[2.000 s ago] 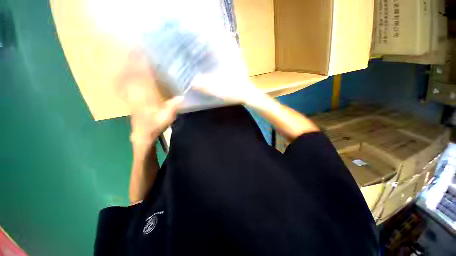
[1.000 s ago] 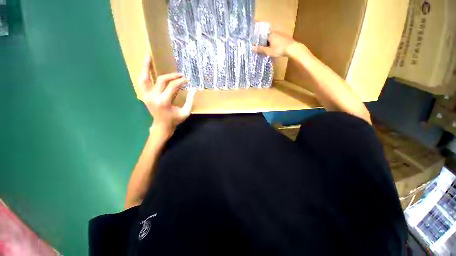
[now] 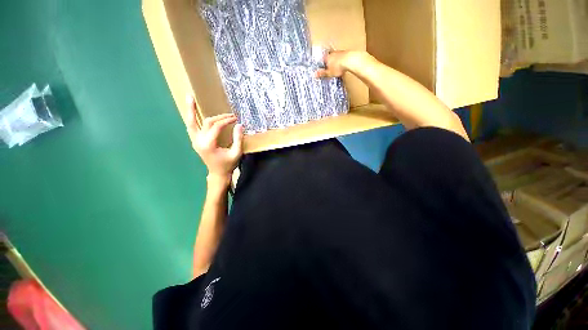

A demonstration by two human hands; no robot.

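Note:
An open brown carton (image 3: 401, 48) lies in front of me, its opening towards me. Rows of silvery bubble-wrapped units (image 3: 271, 71) fill its left part; the right part shows bare cardboard. My right hand (image 3: 342, 63) is inside the carton at the right end of the rows, fingers bent against a unit; whether it grips it is unclear. My left hand (image 3: 218, 138) is at the carton's near left corner, thumb and fingers apart around the edge, the fingertips just inside.
Some bubble-wrapped units (image 3: 29, 116) lie on the green conveyor belt (image 3: 116, 193) at the left. A carton with printed lettering (image 3: 545, 29) stands at the upper right. More cartons (image 3: 545, 187) are at the lower right. A blurred red thing (image 3: 39, 306) is at the bottom left.
Earlier, both hands were on a blurred clear bundle over the carton; now the rows lie inside it. Since one second ago the hands have barely moved, and units have appeared on the belt at the left.

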